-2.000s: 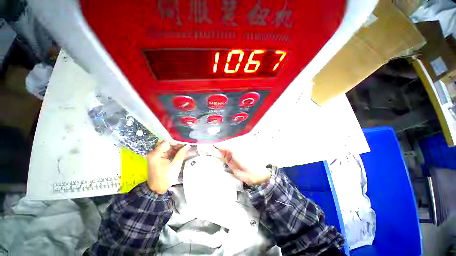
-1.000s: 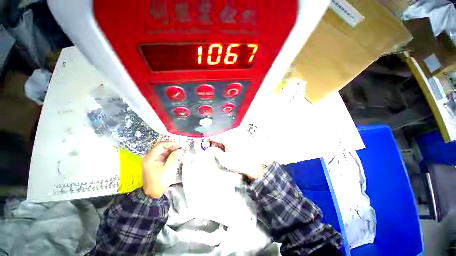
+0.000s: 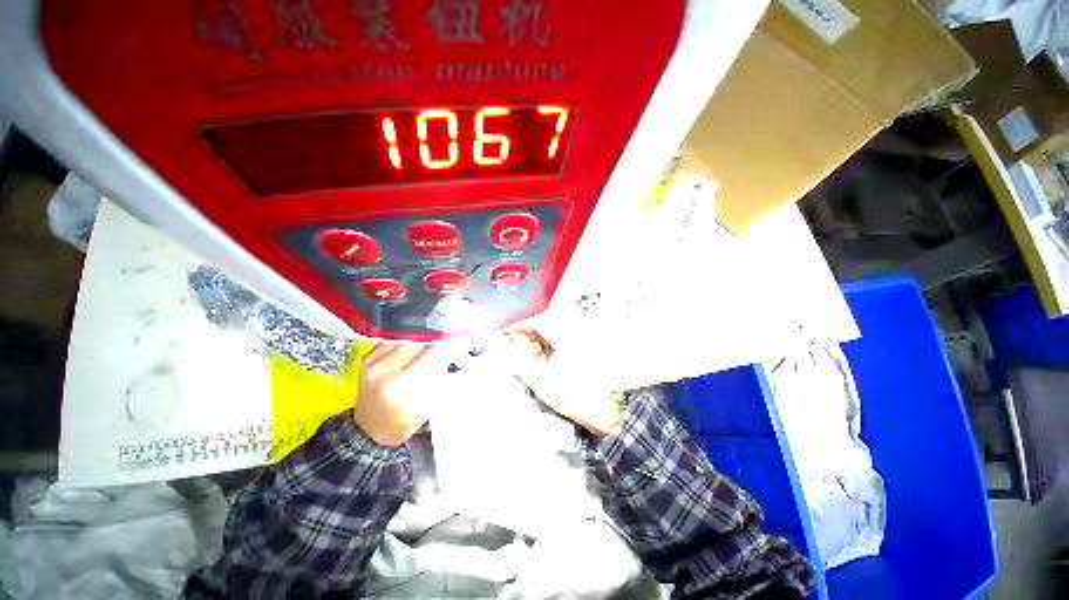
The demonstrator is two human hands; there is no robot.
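Note:
The white garment (image 3: 498, 469), blown out by the lamp, runs from my lap up to the button attaching machine (image 3: 387, 82), whose red panel shows 1067. My left hand (image 3: 393, 393) holds the cloth's left side just below the machine head, its fingertips partly hidden by the head. My right hand (image 3: 557, 381) holds the cloth's right side, partly washed out by glare. A small dark spot, perhaps a button, shows on the cloth between the hands. The dies are hidden or too bright to tell.
Small shiny metal pieces in clear plastic (image 3: 276, 328) lie left of the head, near yellow tape (image 3: 307, 404). A few small dark pieces lie at right. A blue bin (image 3: 920, 434) with pale garments stands at right, a cardboard box (image 3: 821, 106) behind. Grey-white cloth (image 3: 117, 539) lies at left.
The machine head looks larger and further left as the view moves. My left hand has shifted slightly right and closer under the head. Both hands stay on the garment; the counter still reads 1067.

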